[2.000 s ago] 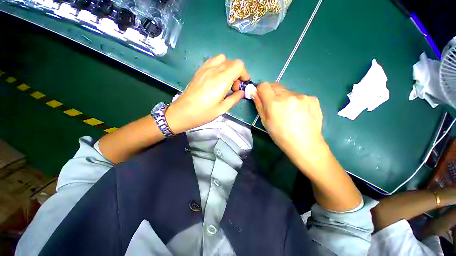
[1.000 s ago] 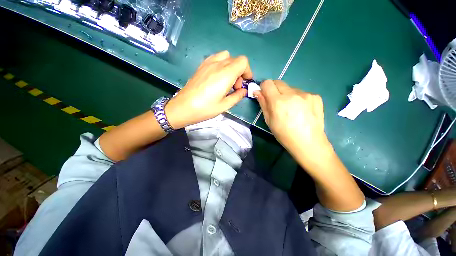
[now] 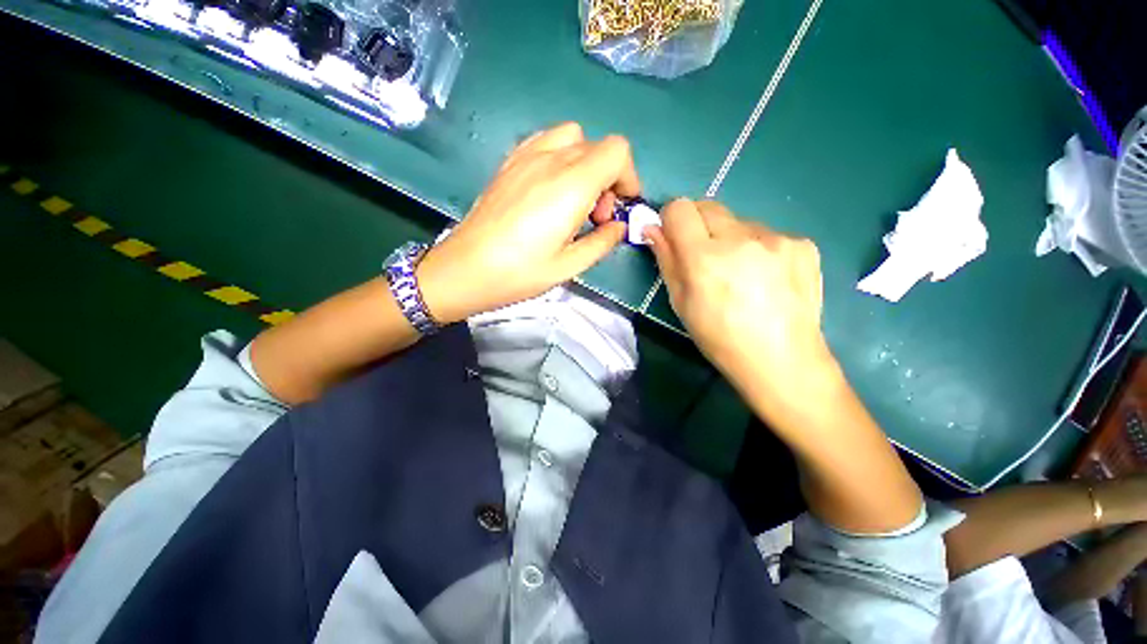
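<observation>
My left hand (image 3: pixel 535 220) holds a small black plastic housing (image 3: pixel 623 214) between thumb and fingers, above the green table's near edge. My right hand (image 3: pixel 736 271) meets it from the right, its thumb and fingertips closed on a small white piece (image 3: pixel 642 224) that lies against the housing. Whether the white piece is a cloth or a finger cover, I cannot tell. The fingers hide most of the housing, and no brass part shows in them.
A clear blister tray (image 3: pixel 434 76) with black parts is at upper left. A bag of brass parts (image 3: pixel 673 50) is at top centre. Crumpled tissue (image 3: pixel 933 233), a second white tissue (image 3: pixel 1075 201), a fan (image 3: pixel 1132 195) and a white cable (image 3: pixel 1050 434) are right. A person's forearm (image 3: pixel 1019 526) shows lower right.
Both hands stay together at the housing with only small finger shifts. The white piece shows slightly further right than before. The view has shifted slightly.
</observation>
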